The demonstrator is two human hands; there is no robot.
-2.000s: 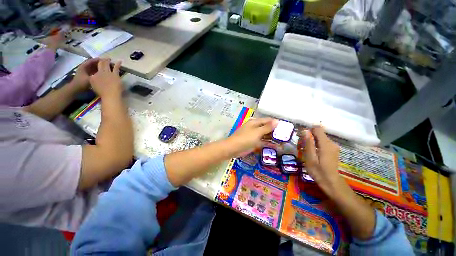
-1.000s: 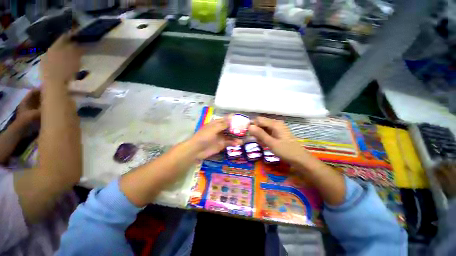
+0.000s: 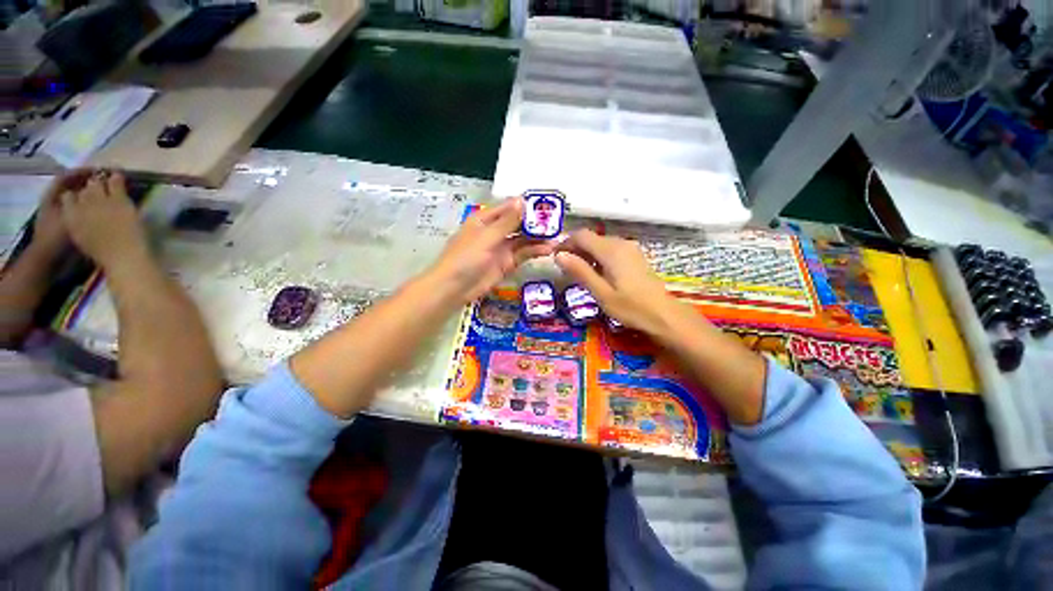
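A smartwatch body [image 3: 543,215] with a lit screen showing a figure is held upright by my left hand [image 3: 491,245], fingers at its left side and lower edge. My right hand [image 3: 618,277] is just to the right and below it, fingers bent; whether it touches the watch or holds anything is unclear. Two lit watch bodies lie on the printed mat [image 3: 647,429] below my hands, one at the left [image 3: 538,300] and one beside it [image 3: 581,303]. Something dark partly shows under my right hand. A dark watch body [image 3: 291,307] lies apart on the worn grey-white sheet.
A white plastic tray [image 3: 624,173] lies beyond my hands. At right are a yellow area [image 3: 918,329] crossed by a white cable [image 3: 949,404], and a tray of black watch bodies [image 3: 1000,289]. A neighbour's forearm [image 3: 156,300] rests at left. A grey post rises at right.
The held watch's screen has gone from plain white to a pink picture, then to a figure. My right hand has moved in closer to my left. The view has turned right and down.
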